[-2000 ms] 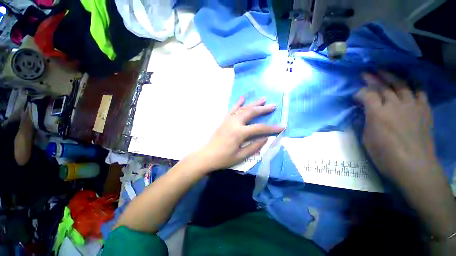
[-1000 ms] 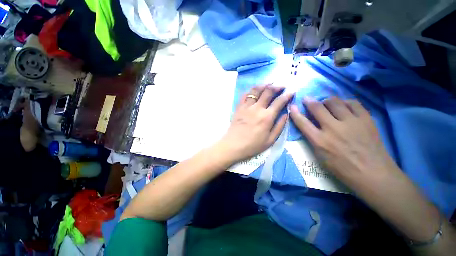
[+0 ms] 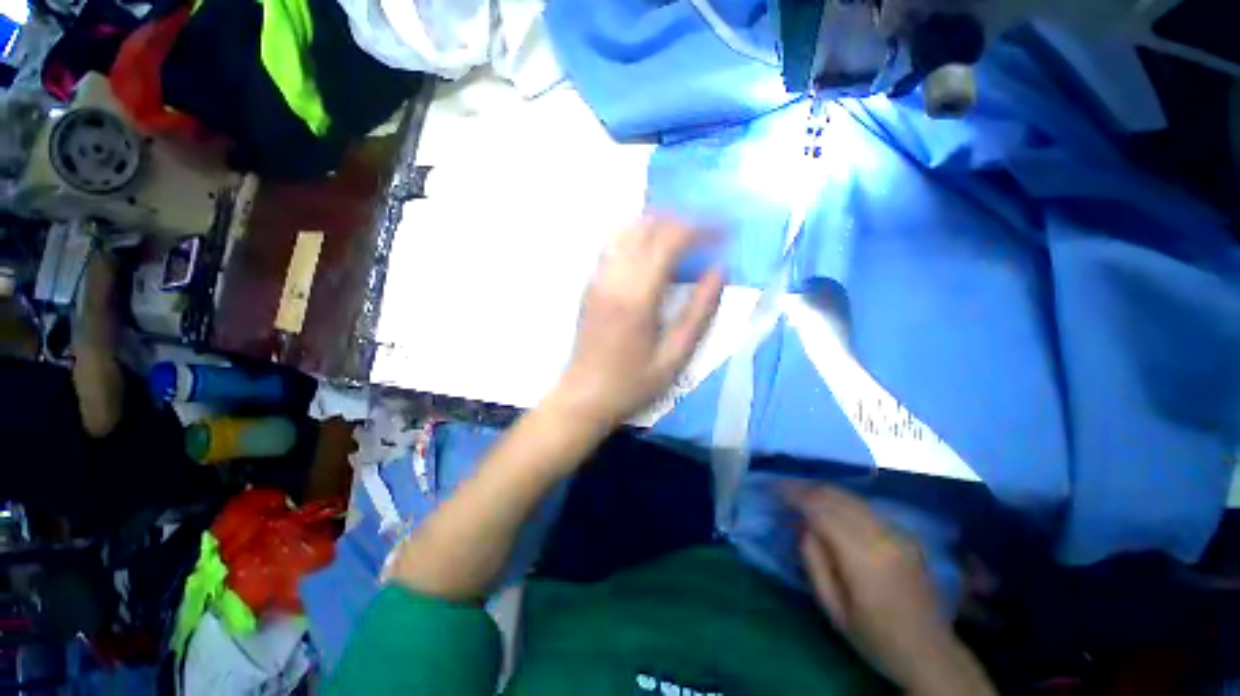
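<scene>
Light blue fabric [image 3: 952,299] lies under the presser foot and needle [image 3: 815,125] in bright light and spreads to the right and over the table edge. A narrow whitish strip [image 3: 734,415] runs from near the needle down toward my lap. My left hand [image 3: 646,320], blurred, is over the white table left of the strip, fingers apart, holding nothing. My right hand [image 3: 864,571] is low, below the table edge, at the blue cloth in my lap; whether it grips the cloth is unclear.
The white table [image 3: 490,258] has scale marks at its front edge. A small cream-and-dark knob [image 3: 949,90] is right of the needle. At left are a second machine with a handwheel [image 3: 95,150], another person's arm [image 3: 95,340], two bottles [image 3: 238,438] and red-orange material [image 3: 279,551].
My right hand has moved from the fabric near the needle down to my lap. My left hand has moved left, off the fabric. More blue cloth now hangs over the front edge.
</scene>
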